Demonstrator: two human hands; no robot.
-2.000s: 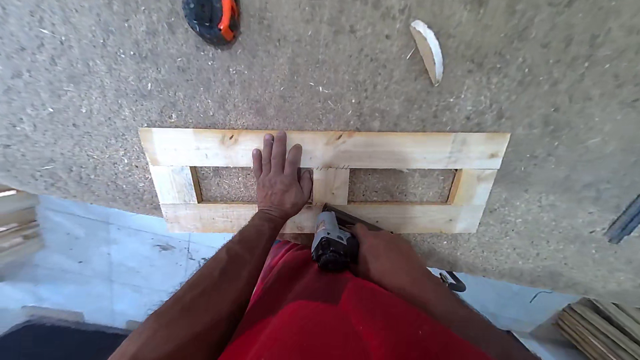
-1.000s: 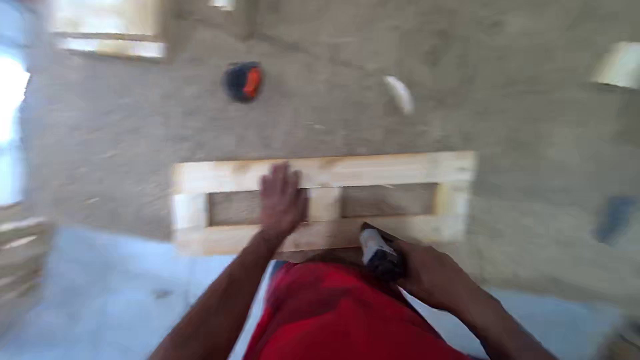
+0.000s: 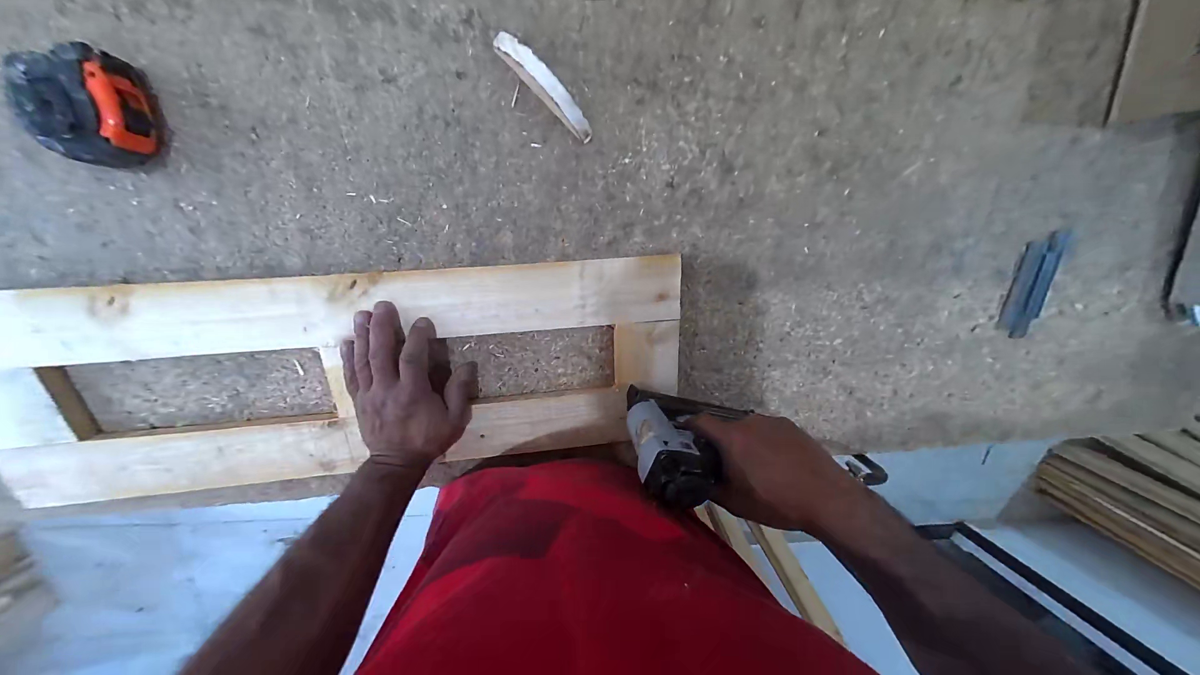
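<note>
A flat wooden frame (image 3: 525,295) with crosspieces lies along the near edge of a particle-board worktop. My left hand (image 3: 403,398) rests palm down on it, over the middle crosspiece, with its fingers reaching to the far rail. My right hand (image 3: 764,469) is closed around a nail gun (image 3: 670,450), grey and black. The gun's nose touches or sits just over the near rail at the frame's right end; the exact contact cannot be told. The gun's handle is mostly hidden by my hand.
On the worktop (image 3: 844,169) lie a black and orange tape measure (image 3: 117,108), a curved wood offcut (image 3: 544,84) and grey nail strips (image 3: 1034,281). A sheet of board (image 3: 1162,66) is at the far right. Stacked wooden slats (image 3: 1125,497) stand below the near edge at right.
My right hand has moved the nail gun from near the frame's middle crosspiece to its right end. My left hand has shifted right, onto the middle crosspiece. The view has moved closer.
</note>
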